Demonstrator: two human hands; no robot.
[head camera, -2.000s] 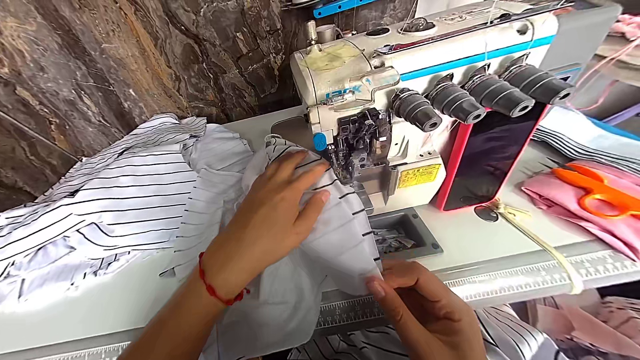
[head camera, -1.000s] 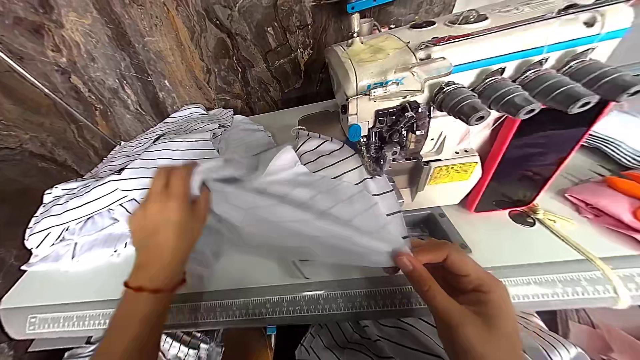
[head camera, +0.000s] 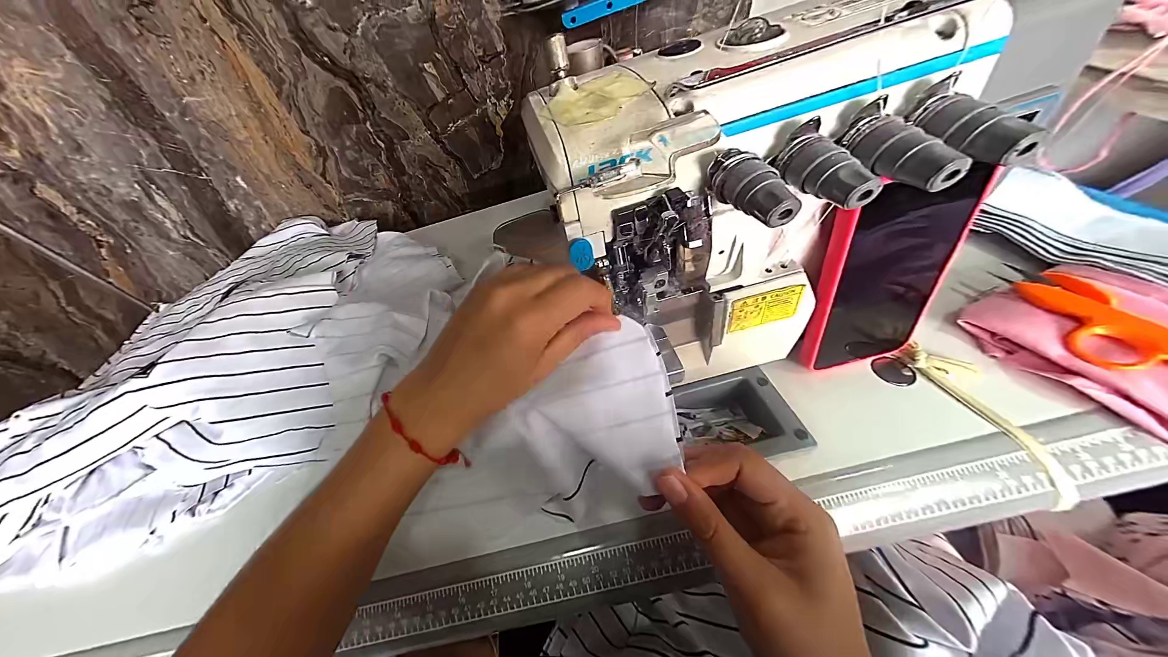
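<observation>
A white fabric piece with black stripes lies in front of the overlock sewing machine, its far end close to the needle area. My left hand, with a red string bracelet at the wrist, pinches the fabric's upper edge just left of the presser area. Thumb and fingers of my right hand grip its near corner above the table's front edge. The striped edge runs between both hands. Whether the fabric is under the presser foot is hidden.
A pile of striped fabric lies left. Right of the machine stand a red-edged phone, orange-handled scissors and pink cloth. A grey scrap tray is set in the tabletop; a measuring tape runs along the front edge.
My left hand has moved from the fabric's raised left part to its edge near the machine. The fabric, lifted and blurred a second ago, now lies lower. My right hand still holds the corner.
</observation>
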